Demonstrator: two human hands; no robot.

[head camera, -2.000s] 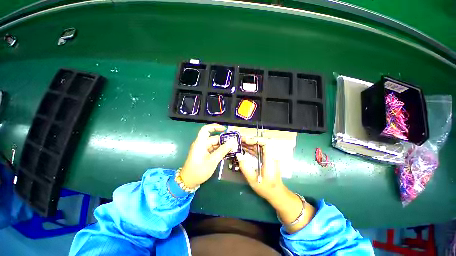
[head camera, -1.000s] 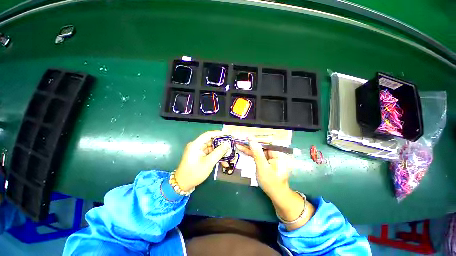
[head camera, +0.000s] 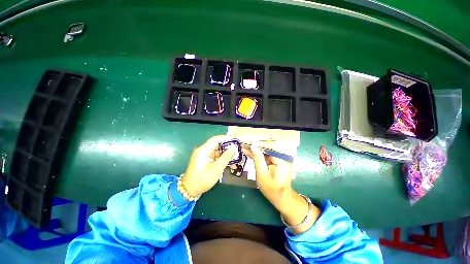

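Note:
My left hand (head camera: 205,167) holds a dark rounded-square watch housing (head camera: 230,149) with a shiny rim over the pale backing sheet (head camera: 283,135). My right hand (head camera: 273,175) is at the housing's right side and holds slim tweezers (head camera: 278,154), pointing left to the housing; their tips are too small to make out. A dark loose part (head camera: 237,169) shows just below the housing, and I cannot tell whether it is attached. The black component tray (head camera: 247,122) stands beyond my hands, with dark units in its left pockets and one orange-faced unit (head camera: 247,108).
A second black tray (head camera: 46,144) slants at left. A small reddish pile (head camera: 325,155) lies right of the sheet. At right, a black parts bin (head camera: 381,105) sits on a silvery-white tray (head camera: 355,103), beside a plastic bag of pink-blue parts (head camera: 425,167). Two small devices lie at the far left, one here (head camera: 74,32).
The tweezers have turned from upright between my right fingers to pointing at the housing. My left hand keeps hold of the housing. The whole view has shifted slightly.

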